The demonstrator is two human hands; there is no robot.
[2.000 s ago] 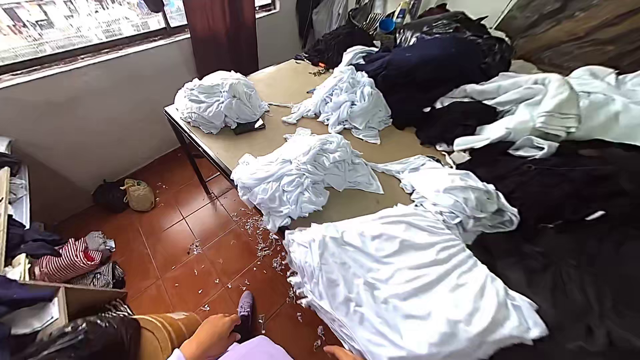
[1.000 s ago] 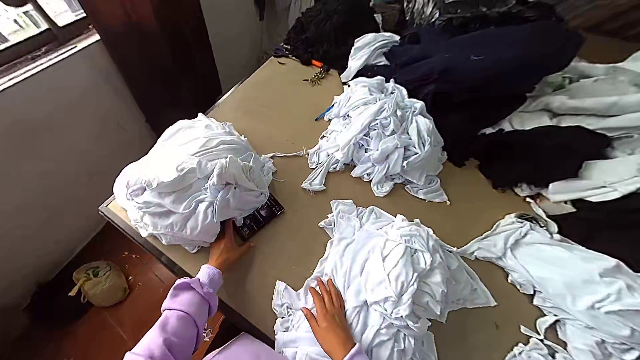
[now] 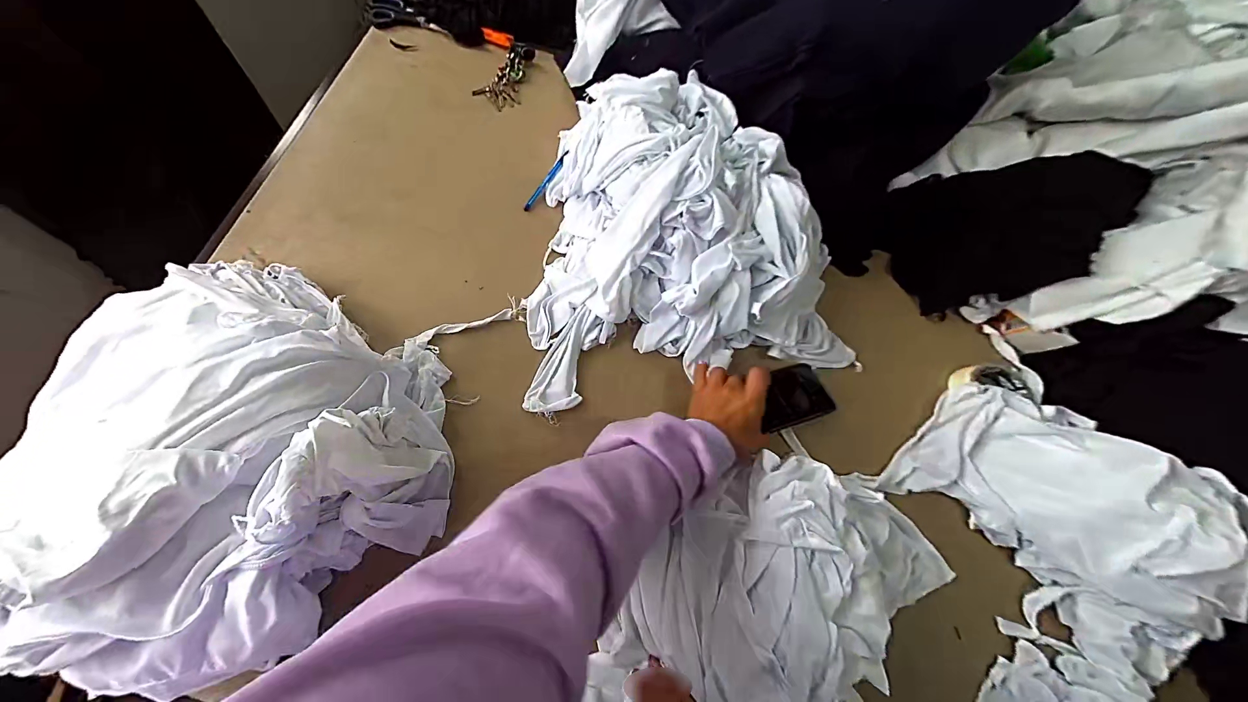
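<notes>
My left hand (image 3: 729, 408), in a lilac sleeve, has its fingers curled at the left edge of a dark mobile phone (image 3: 798, 398). The phone lies between a heaped pile of white fabric pieces (image 3: 682, 224) and a nearer white fabric pile (image 3: 780, 575). Of my right hand (image 3: 659, 681) only a blurred part shows at the bottom edge, over the nearer pile; its fingers cannot be made out. A large bundle of white cloth (image 3: 175, 468) sits at the left, with a thin strip trailing towards the far pile.
On the tan tabletop (image 3: 419, 175) are a blue pen (image 3: 544, 181), a bunch of keys (image 3: 507, 78) and scissors (image 3: 395, 14). Dark fabric (image 3: 829, 78) is heaped behind. More white cloth (image 3: 1092, 478) and a roll of tape (image 3: 990, 378) lie at the right.
My left hand and the phone have moved right, from beside the left bundle to between the two middle piles. My right hand, seen spread on the nearer pile before, is now mostly out of view.
</notes>
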